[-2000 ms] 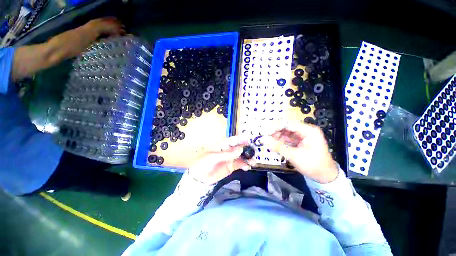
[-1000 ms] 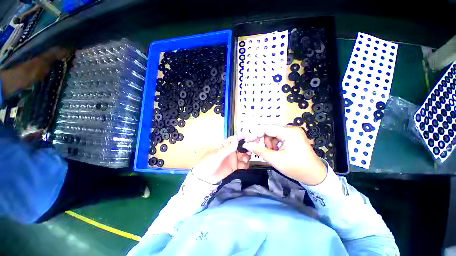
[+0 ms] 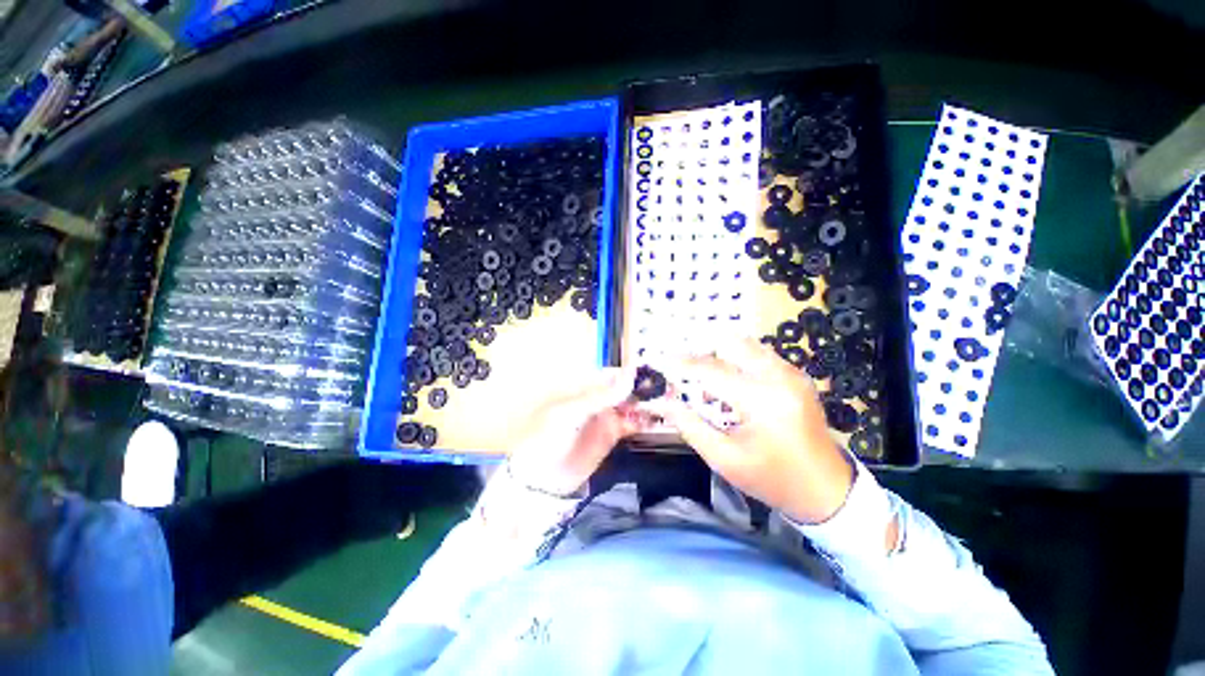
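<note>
A small round black part [image 3: 649, 383] with a centre hole is held in the fingertips of my left hand [image 3: 571, 425], over the near edge of the black tray [image 3: 903, 396]. My right hand [image 3: 769, 429] is beside it, its fingertips close to the part; whether they touch it or hold anything is unclear. The white adhesive sheet [image 3: 700, 284] lies in the tray's left side, with a column of dark rings at its left edge and one ring at its right. Loose black parts [image 3: 833, 320] lie in the tray's right side.
The blue tray [image 3: 383, 337] with loose black parts stands left. Stacked clear trays [image 3: 271, 284] are further left, with a dark-dotted sheet beyond. A white dotted sheet [image 3: 975, 277] with several rings, a clear bag [image 3: 1057, 317] and a ringed sheet [image 3: 1166, 317] lie right. A coworker's blue sleeve [image 3: 112, 581] is lower left.
My hands stay together; the black part went from face-up to partly covered between my fingers and shows face-up again. The coworker's arm moved off the clear trays, down and left.
</note>
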